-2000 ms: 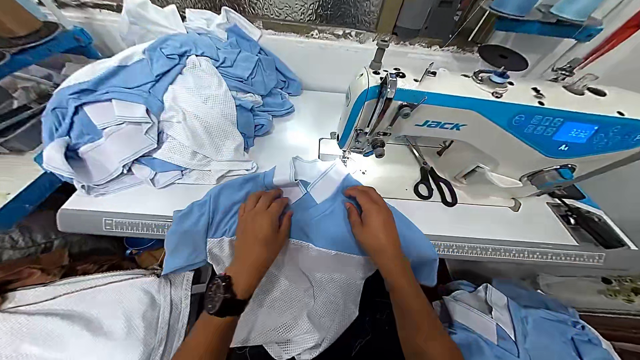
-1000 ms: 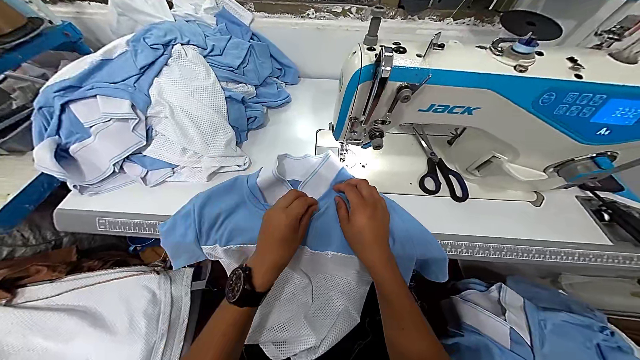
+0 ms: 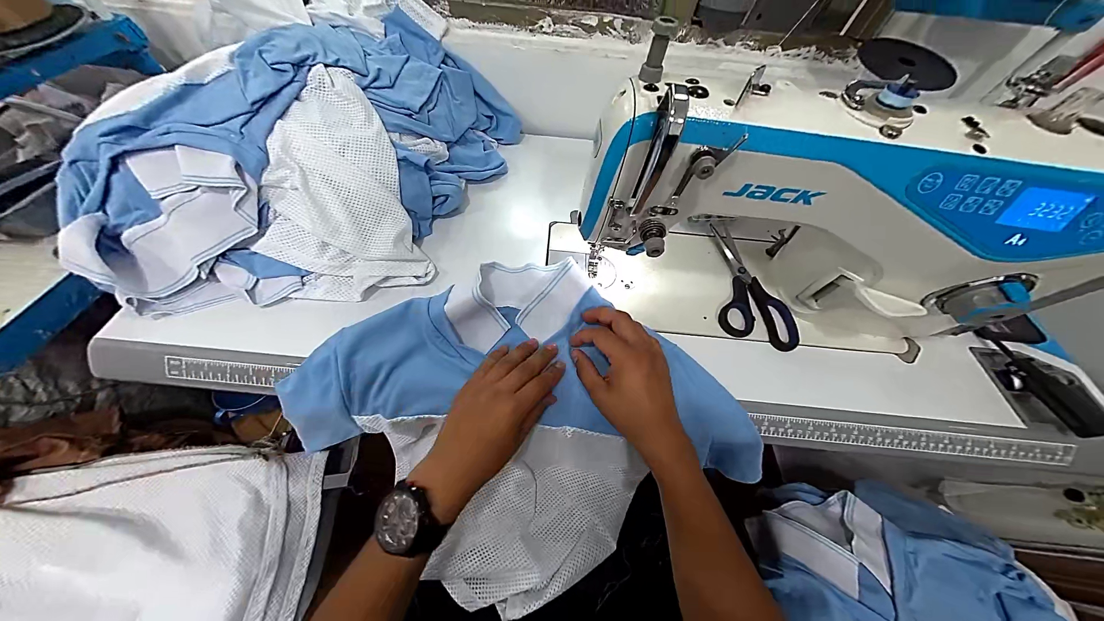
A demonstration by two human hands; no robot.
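A short-sleeved shirt [image 3: 397, 354] with a light blue yoke, white collar and white mesh body lies face up over the table's front edge. My left hand [image 3: 504, 401] rests flat on the upper chest, just below the collar opening, fingers together. To its right, my right hand [image 3: 625, 371] touches the blue cloth beside the collar with curved, spread fingers; whether it pinches the cloth is unclear. Above the collar is the needle area [image 3: 595, 259] of a Jack sewing machine [image 3: 776, 194]. Black-handled scissors [image 3: 750, 302] lie on the machine bed.
A heap of blue and white garments [image 3: 336, 172] covers the table's back left. White mesh fabric [image 3: 155, 535] is at the lower left, and more blue garments [image 3: 923, 552] are at the lower right. A ruler strip [image 3: 914, 440] runs along the table's front edge.
My left hand has moved right across the chest of the shirt, closer to my right hand. The collar, partly flattened earlier, now stands more open and spread.
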